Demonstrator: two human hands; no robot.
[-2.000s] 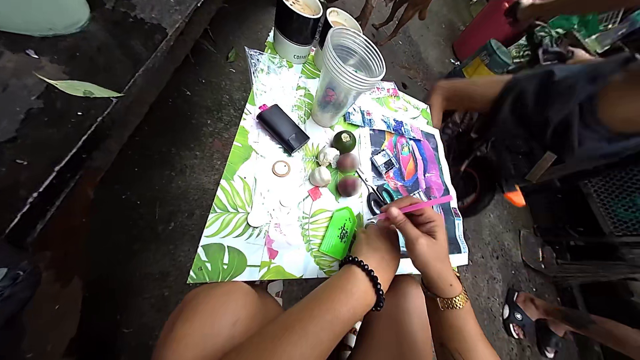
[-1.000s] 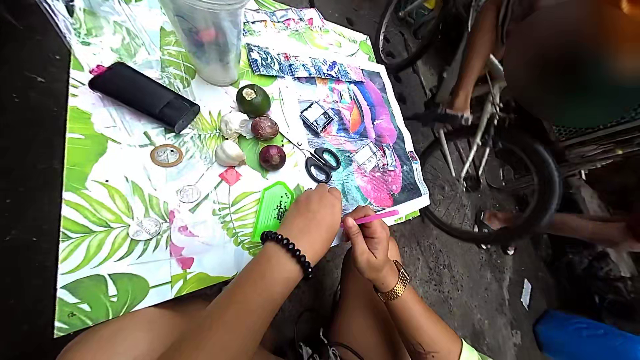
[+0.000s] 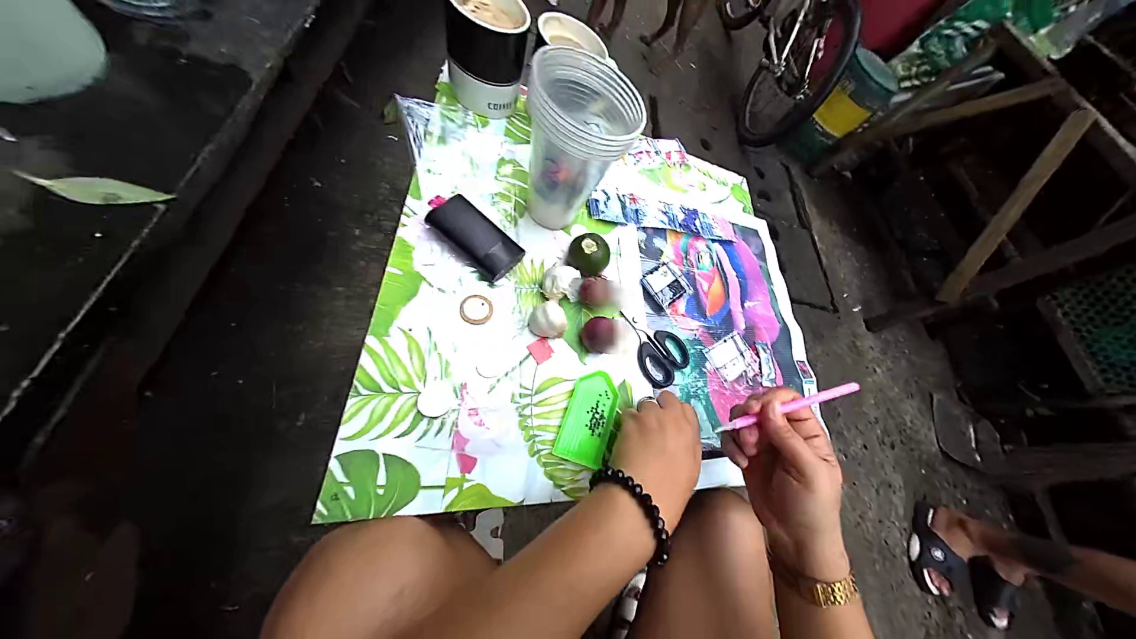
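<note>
My right hand [image 3: 792, 457], with a gold watch at the wrist, holds a pink pen-like applicator [image 3: 808, 401] between thumb and fingers, above the lower right of a colourful diamond-painting canvas [image 3: 754, 266]. My left hand [image 3: 658, 444], wearing a black bead bracelet, rests at the canvas's lower left edge; its fingertips are partly hidden, so I cannot tell if it holds anything. Beside it lies a green plastic tray [image 3: 581, 444] with small dark beads. Black-handled scissors [image 3: 657, 368] lie just above that hand. Small clear packets [image 3: 733, 357] lie on the canvas.
On the leaf-patterned cover [image 3: 382, 426] are garlic bulbs [image 3: 548, 319], red onions [image 3: 598, 335], a green round fruit [image 3: 588, 254], a black case [image 3: 475, 237], coins [image 3: 477, 309] and stacked clear cups [image 3: 581, 133]. Coffee cups [image 3: 486, 53] stand behind. A person's sandalled foot [image 3: 936, 550] is at right.
The right hand with the pink applicator has moved away from the left hand, to the right. The person at the upper right has left that spot. The view has shifted.
</note>
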